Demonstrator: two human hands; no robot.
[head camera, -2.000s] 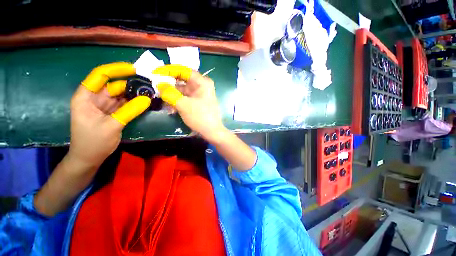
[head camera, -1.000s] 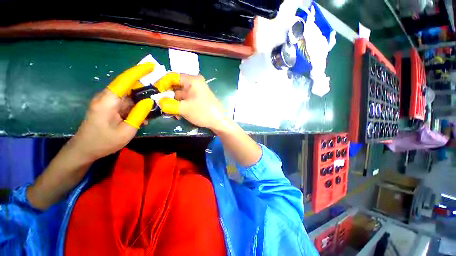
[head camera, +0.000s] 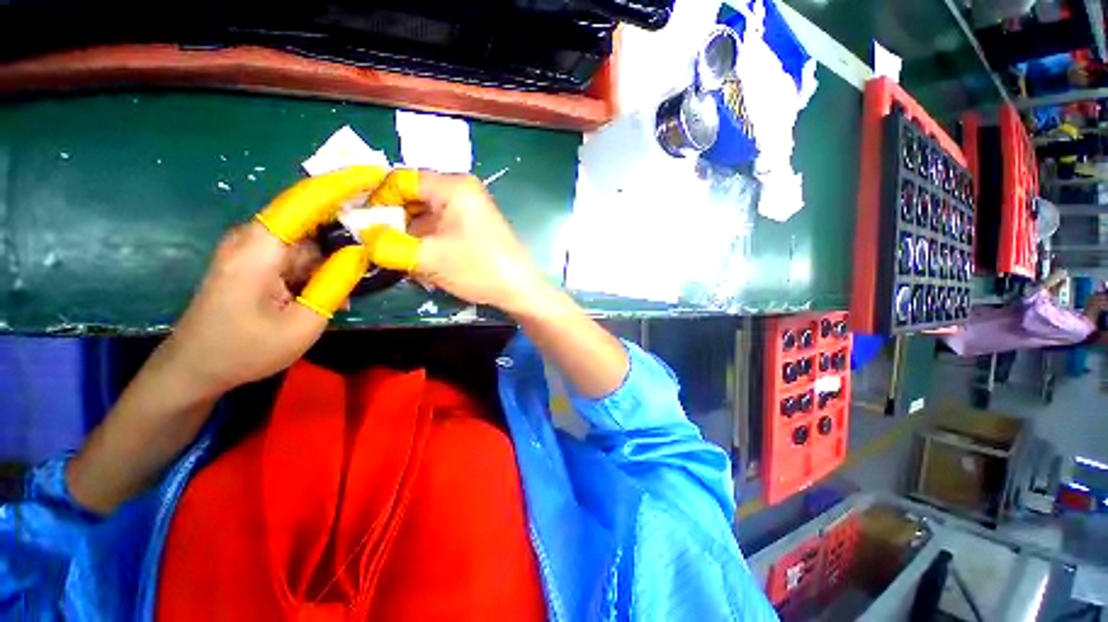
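My left hand (head camera: 261, 273), with yellow finger cots, holds a black lens unit (head camera: 334, 238) above the green bench's front edge. The unit is mostly hidden by the fingers. My right hand (head camera: 456, 243), also with yellow cots, pinches a small white wipe (head camera: 374, 220) against the unit. Two more white wipes lie flat just behind the hands, one (head camera: 344, 151) behind the left fingers and one (head camera: 434, 141) to its right. A thin pale stick (head camera: 495, 176) lies beside them.
Black trays (head camera: 365, 37) in a red crate (head camera: 486, 100) stand at the back. A white sheet (head camera: 620, 231), metal container (head camera: 688, 122) and blue-and-white packet (head camera: 778, 122) lie to the right. Farther right are a filled lens tray (head camera: 933, 225) and, lower, a red parts board (head camera: 804, 456).
The left fingers have closed further over the lens unit, hiding its round face. The right hand keeps the small wipe at the unit, with its fingertips now meeting the left ones.
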